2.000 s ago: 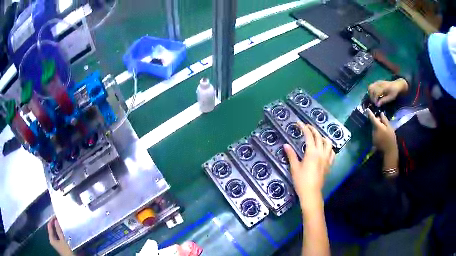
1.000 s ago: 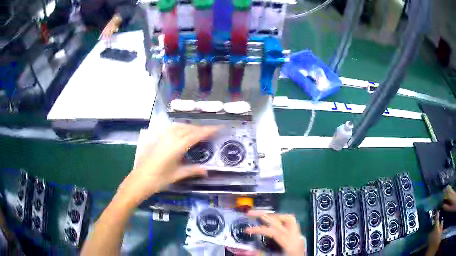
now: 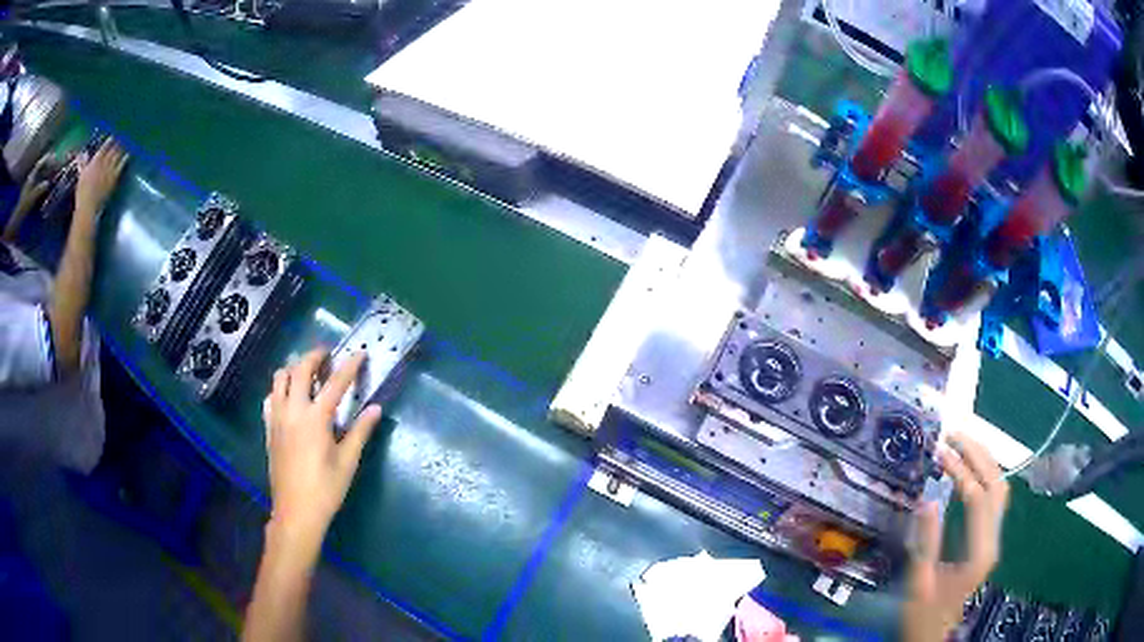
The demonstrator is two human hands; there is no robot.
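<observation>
A three-ring speaker unit [image 3: 838,404] lies rings up in the nest of the dispensing machine [image 3: 646,376], in front of the red syringes [image 3: 947,163]. My right hand [image 3: 960,527] is at the unit's right end, fingers apart; whether they touch it is unclear. My left hand [image 3: 314,433] has its fingers and thumb around the near end of another unit [image 3: 380,341] on the green surface at left. That unit shows a plain grey face with small holes; my fingers hide its near end.
More units [image 3: 232,314] stand in a row further left, others [image 3: 1022,621] at the bottom right. White paper [image 3: 696,596] and a pink lump [image 3: 759,621] lie before the machine's orange button [image 3: 834,543]. A white-topped board [image 3: 590,88] is behind. Another person's hands [image 3: 94,176] are far left.
The view has swung left. My left hand has moved from the machine to the units at left. The unit at my right hand in front of the machine is gone from there; that hand is now beside the nest.
</observation>
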